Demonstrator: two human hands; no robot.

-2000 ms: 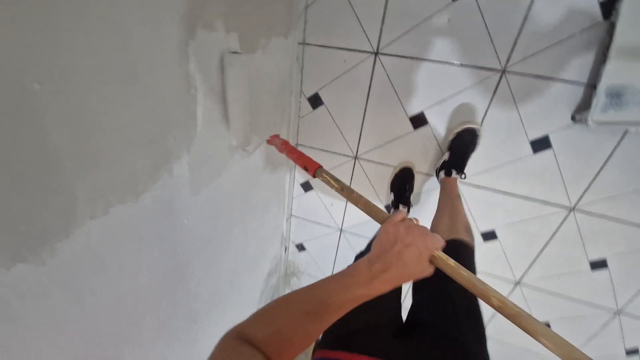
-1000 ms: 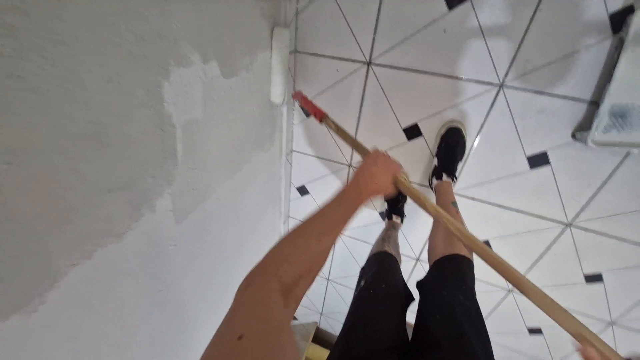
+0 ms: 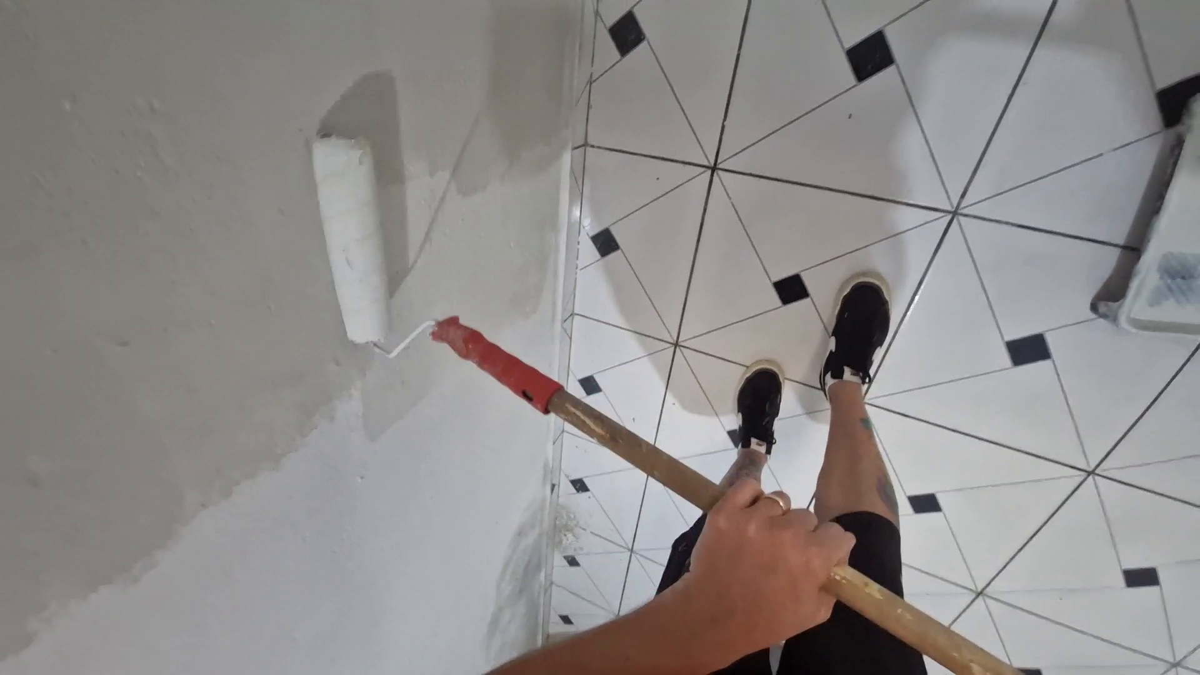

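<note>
My left hand (image 3: 764, 562) is closed around a wooden pole (image 3: 637, 450), with a ring on one finger. A red roller handle (image 3: 502, 366) is fitted on the pole's far end, and from it a thin wire frame (image 3: 408, 339) leads to a white paint roller (image 3: 352, 239). The roller lies over the grey, darker part of the wall (image 3: 141, 281), its shadow beside it; whether it touches the wall is unclear. A lighter white area of wall (image 3: 281, 553) lies below. The pole runs out of view at the bottom right. My right hand is out of view.
A white-stained paint tray (image 3: 1167, 272) stands at the right edge on the white tiled floor (image 3: 994, 441) with small black insets. Along the wall's foot runs a narrow skirting edge (image 3: 565, 281). My feet in black shoes (image 3: 858, 323) stand on the tiles near the wall.
The roller has moved from beside the wall's foot to farther up the wall. A bit of my right hand, seen at the lower right a second ago, has left the view.
</note>
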